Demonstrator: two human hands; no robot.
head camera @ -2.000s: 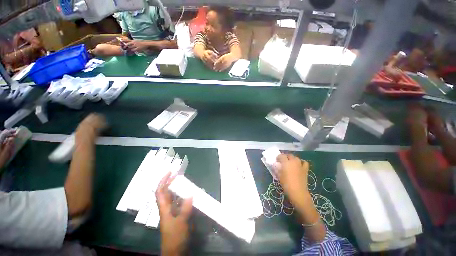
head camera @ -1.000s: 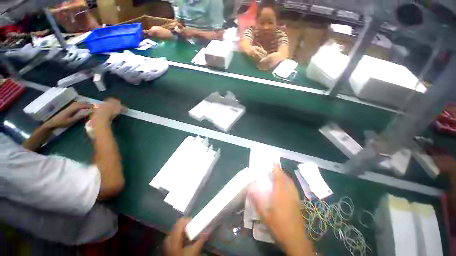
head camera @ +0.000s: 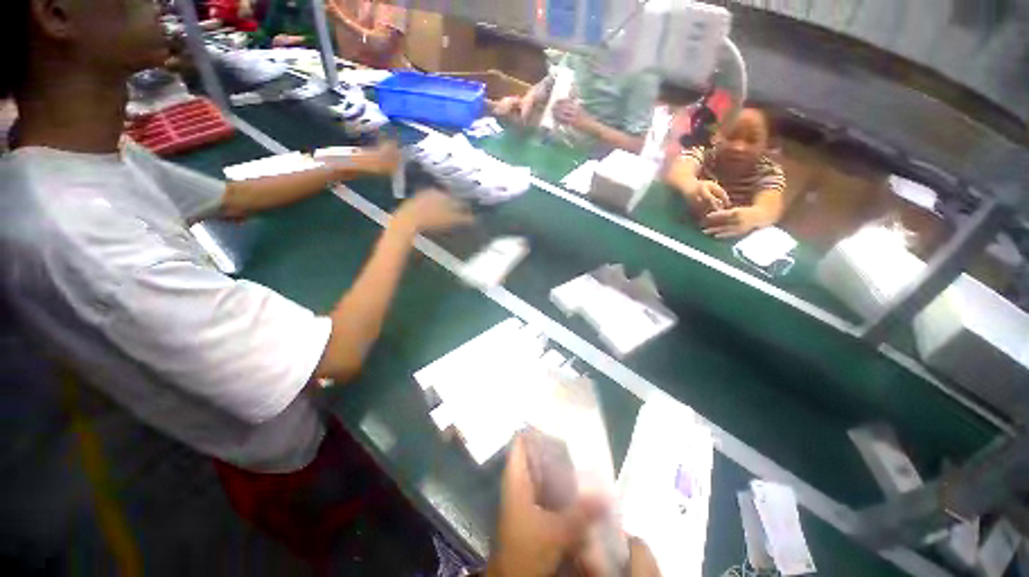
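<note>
My left hand [head camera: 533, 524] is at the bottom centre, closed around a small white carton [head camera: 582, 423] that points away from me. My right hand [head camera: 615, 550] is blurred and partly cut off by the bottom edge; it is at the carton's near end, and its exact grip cannot be told. Left of the carton lies a row of set-up cartons [head camera: 480, 378] with open flaps at the far end. Right of it lie flat cartons [head camera: 666, 479] with a purple print. Leaflets [head camera: 776, 527] lie further right, with rubber bands [head camera: 739, 570] barely showing at the bottom edge.
A person in a white shirt [head camera: 147, 293] stands close at left, arms over the belt. White strips [head camera: 598, 355] edge the belt, which holds an open carton [head camera: 615, 310]. A blue bin [head camera: 429, 101] and another person [head camera: 733, 180] are across. Grey framing [head camera: 959, 265] is at right.
The view has swung left, showing more of the neighbour. The held carton now points away from me beside the carton row, and my right hand has come to its near end.
</note>
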